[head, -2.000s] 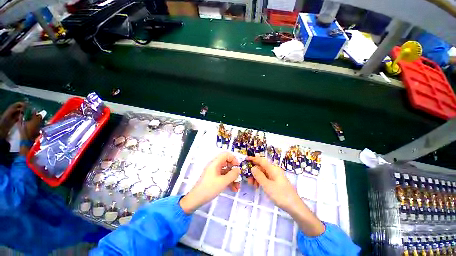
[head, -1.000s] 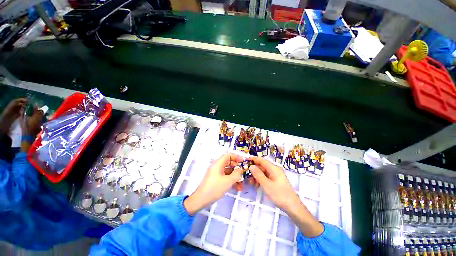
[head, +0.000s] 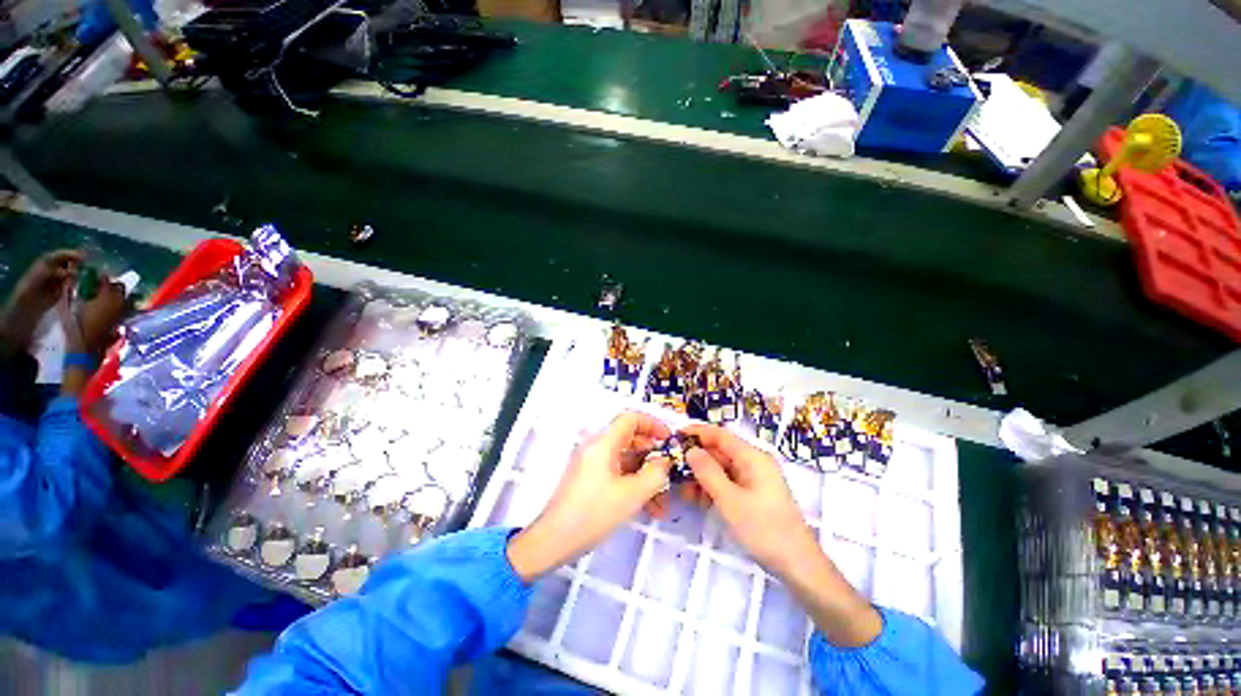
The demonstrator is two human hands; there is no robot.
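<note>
My left hand [head: 599, 487] and my right hand [head: 751, 500] meet over the white compartment tray [head: 588, 615]. Both hold one small dark and white module [head: 676, 456] between the fingertips. The fingers hide much of it, so its exact shape cannot be told. Flex circuit modules [head: 704, 384] with amber-gold tails and dark and white ends stand in clusters along the tray's far edge.
Left: clear blister tray of round modules [head: 357, 469], red basket [head: 195, 276] of silvery packets, another person's hands [head: 85, 306]. Right: stacked blister trays of flex modules [head: 1161, 544]. Beyond: green conveyor belt [head: 762, 258] with scattered parts, blue box [head: 909, 89], metal post [head: 1075, 133].
The parts on the belt have shifted to the right in view, and the whole scene has drifted slightly. My hands stay together on the module, with small finger shifts.
</note>
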